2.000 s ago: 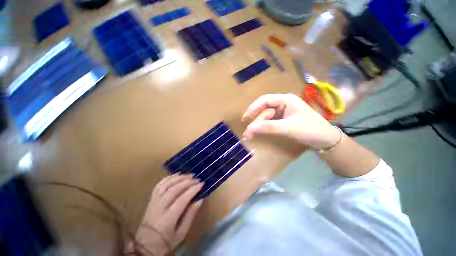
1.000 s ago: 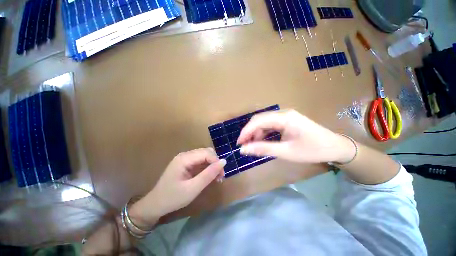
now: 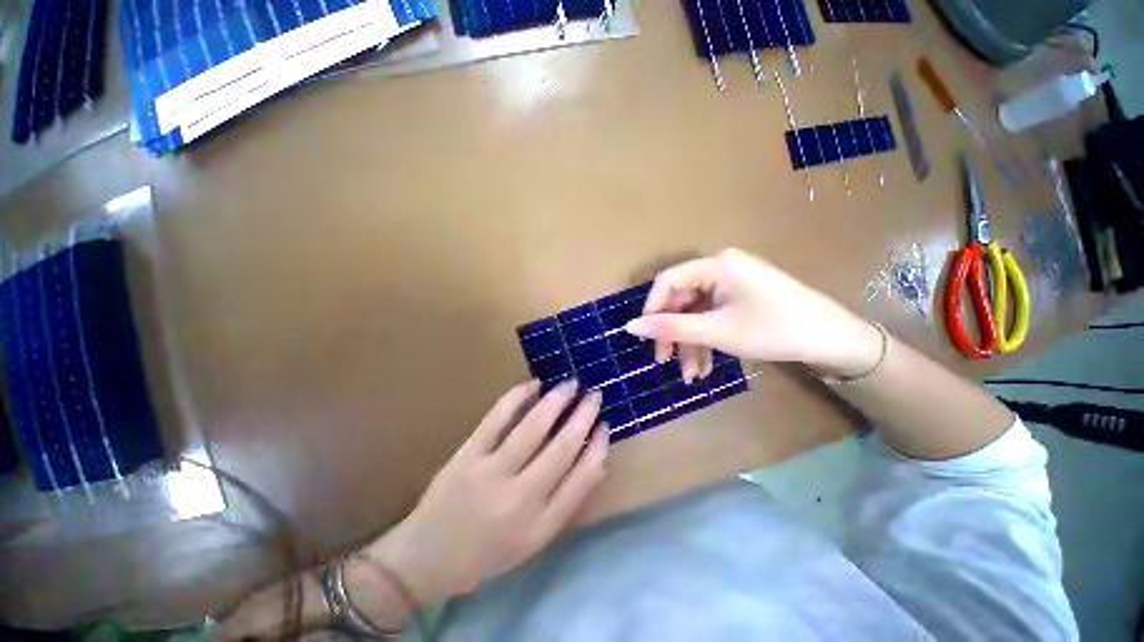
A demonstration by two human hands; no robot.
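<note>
A dark blue solar cell piece (image 3: 583, 341) with pale lines lies flat on the tan tabletop in front of me. My left hand (image 3: 533, 458) lies with spread fingertips on its lower left edge. My right hand (image 3: 734, 314) is over its upper right part, thumb and index finger pinched on a thin silvery ribbon (image 3: 619, 332); the ribbon's end shows left of the fingertips. The right hand hides part of the cell. Silvery ribbons lie along the cell's lower lines, one sticking out past its right edge.
Red-and-yellow scissors (image 3: 982, 295) lie right, beside loose ribbon bits (image 3: 906, 282). Behind are a small cell strip (image 3: 841, 143), a grey blade (image 3: 908, 126), an orange-handled tool (image 3: 937, 85) and a white bottle (image 3: 1051, 100). Finished cells (image 3: 78, 364) lie left; a white-banded stack (image 3: 282, 69) is far left.
My left hand has gone from pinching at the cell's left edge to lying with spread fingers on it. My right hand has moved slightly right, off the ribbon's lower spot. The view has shifted slightly.
</note>
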